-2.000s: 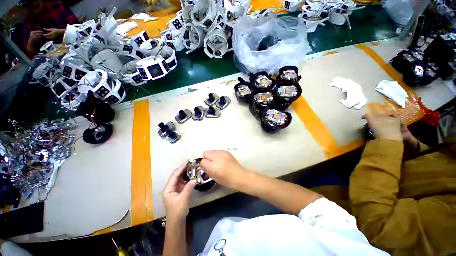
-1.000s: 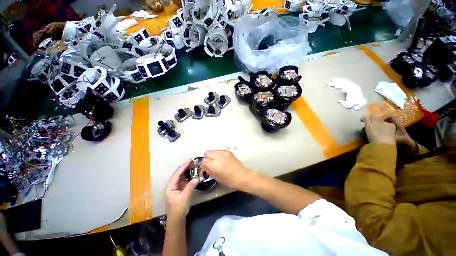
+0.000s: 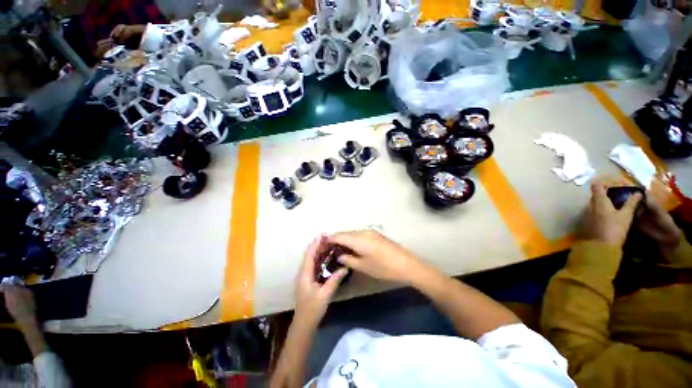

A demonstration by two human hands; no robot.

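My left hand (image 3: 312,274) and my right hand (image 3: 372,256) hold a black housing (image 3: 334,265) between them at the bench's front edge. The fingers cover most of it; a silvery part shows inside its opening. Beyond it lie several lens modules (image 3: 328,168), squarish grey plates with short black cylinders, in a loose row. Several filled housings (image 3: 449,184) with silver faces and orange spots are clustered to the right of the modules. A black housing (image 3: 185,184) lies at the left, with more black parts behind it.
Orange tape strips (image 3: 241,227) cross the bench. A silver wire tangle (image 3: 95,208) lies left. White frames (image 3: 275,97) and a clear plastic bag (image 3: 448,72) lie behind. White cloths (image 3: 567,158) lie right. A neighbour's hands (image 3: 611,216) hold a black part; another person's hand (image 3: 19,303) shows far left.
The whole view has shifted, so the bench appears further right. My fingers now cover more of the housing. The neighbour's black part shows more clearly, and the hand at far left has come further in.
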